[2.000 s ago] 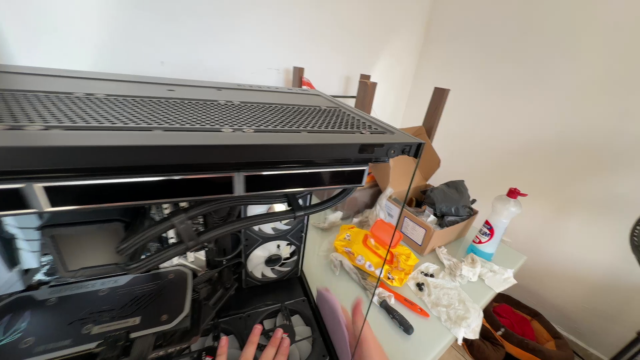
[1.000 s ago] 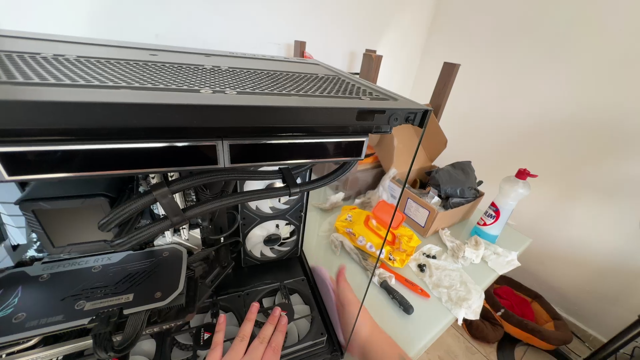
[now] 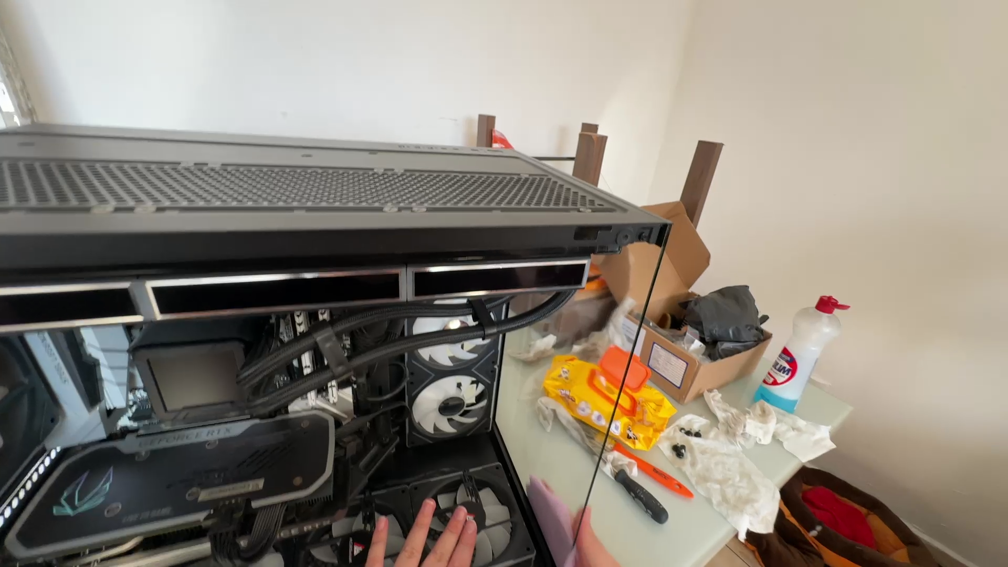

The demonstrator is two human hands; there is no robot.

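An open-sided black computer case (image 3: 331,240) with a perforated top fills the left and middle of the view. Over the bottom fans (image 3: 492,516), my left hand (image 3: 429,535) has its fingers spread, holding nothing. At the front glass panel (image 3: 579,441), low in the view, my right hand (image 3: 591,547) is mostly cut off; a lilac sheet or cloth (image 3: 551,516) shows beside it behind the glass edge. Inside the case are a graphics card (image 3: 181,480), a cooler block (image 3: 193,378) with black sleeved tubes (image 3: 394,342), and white-bladed side fans (image 3: 450,405).
On the glass-topped table (image 3: 685,535) lie a yellow wipes packet (image 3: 606,398), a black-handled screwdriver (image 3: 642,496), an orange tool (image 3: 654,471) and crumpled wipes (image 3: 724,472) with black screws. Behind are an open cardboard box (image 3: 701,366) and a cleaner bottle (image 3: 799,354). A pet bed (image 3: 850,512) is on the floor.
The view has shifted upward. My left hand stays over the bottom fans, its fingers spread. My right hand shows less now and sits lower in the view, with the lilac sheet or cloth more visible.
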